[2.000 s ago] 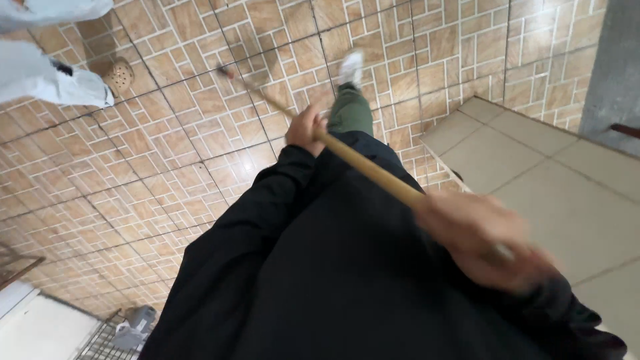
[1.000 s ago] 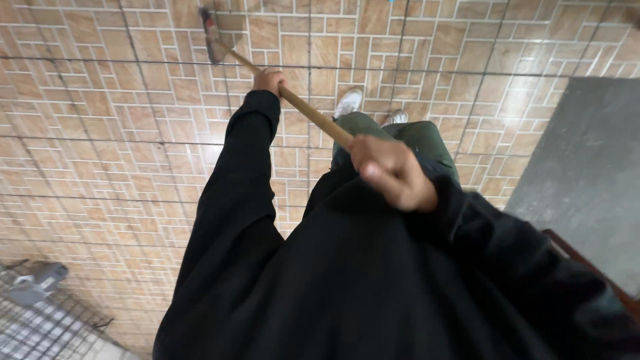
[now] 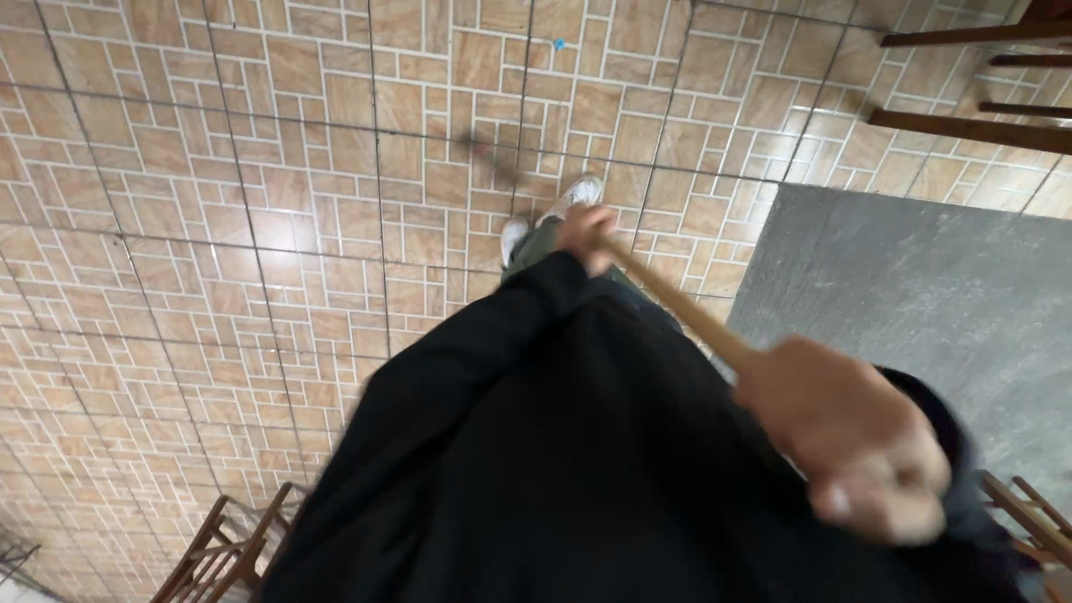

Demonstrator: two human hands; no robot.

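A wooden broom-like pole (image 3: 682,310) runs slantwise across my body, from the lower right up to the floor. My right hand (image 3: 842,435), blurred, is closed round its near upper end. Farther down the pole, my left hand (image 3: 589,237) grips it just in front of my white shoes (image 3: 579,193). Beyond the left hand, a dark, strongly blurred head with a reddish spot (image 3: 490,159) shows over the tiles; its exact kind cannot be told. Black sleeves cover both my arms.
Beige patterned floor tiles (image 3: 310,193) spread around me. A small blue scrap (image 3: 559,44) lies on them ahead. On the right is a grey floor section (image 3: 921,310). Brown wooden furniture legs (image 3: 963,130) jut in at upper right, and a wooden chair (image 3: 222,548) stands at lower left.
The pole's far end and my left hand have swung from the left toward the middle, in front of my shoes. Both hands have kept hold. The view has shifted over the floor.
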